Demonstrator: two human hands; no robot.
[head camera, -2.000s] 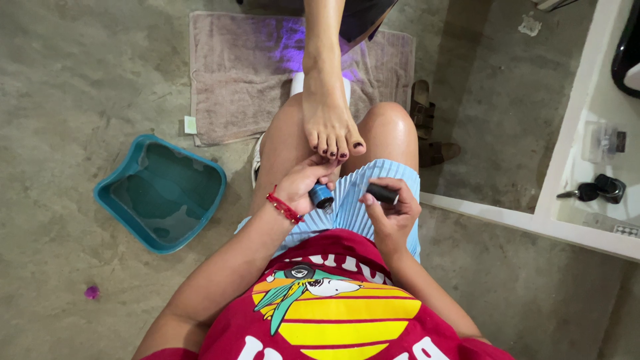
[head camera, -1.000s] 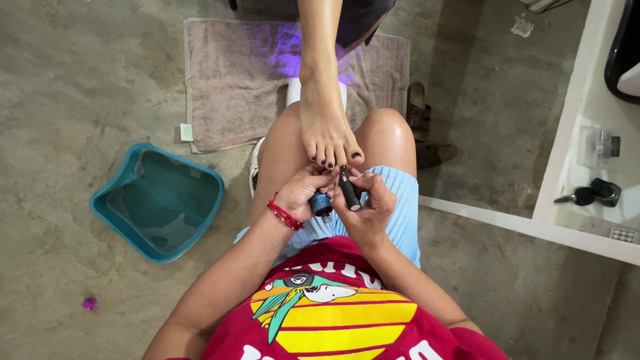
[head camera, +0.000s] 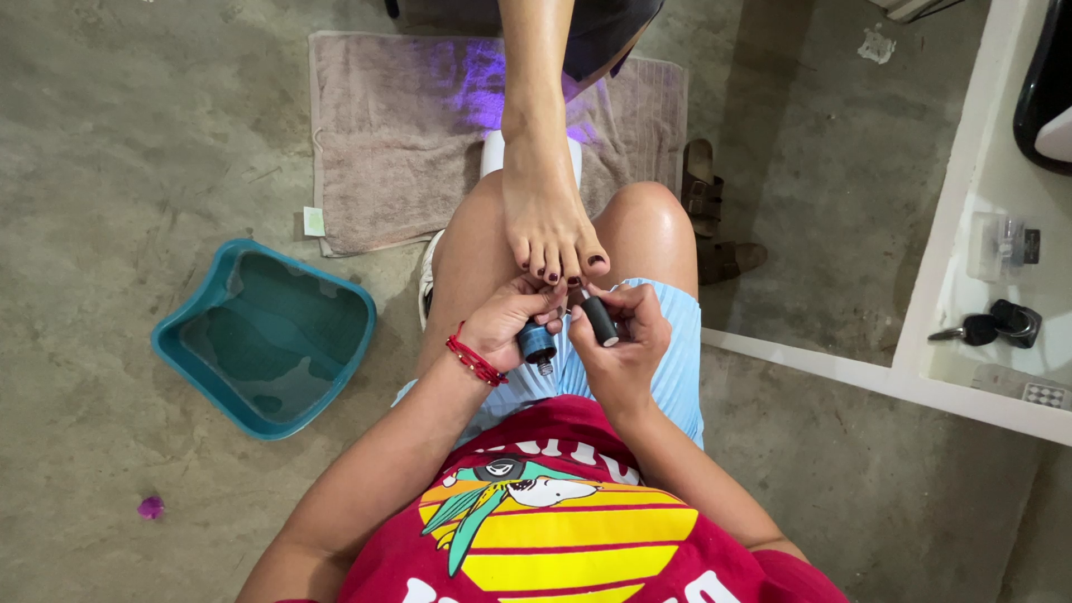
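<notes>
Another person's bare foot (head camera: 546, 213), its toenails dark-coloured, reaches down from the top between my knees. My left hand (head camera: 511, 322), with a red bracelet at the wrist, holds an open blue nail polish bottle (head camera: 537, 342) below the toes, its neck pointing toward me. The fingers of that hand are close under the toes. In my right hand (head camera: 626, 335) is the black cap of a polish brush (head camera: 600, 322). Its brush end is at the toe beside the big toe; whether the bristles touch the nail cannot be made out.
A teal basin (head camera: 264, 339) of water stands on the floor at left. Under the foot a white device (head camera: 493, 154) rests on a brown towel (head camera: 394, 142) lit purple. Sandals (head camera: 703, 188) lie right of the towel. A white shelf (head camera: 955, 218) at right holds keys (head camera: 976, 330) and small items.
Two seconds ago my right hand held the brush cap away from the toes; it has since moved up to them. My left hand keeps the bottle just below the foot.
</notes>
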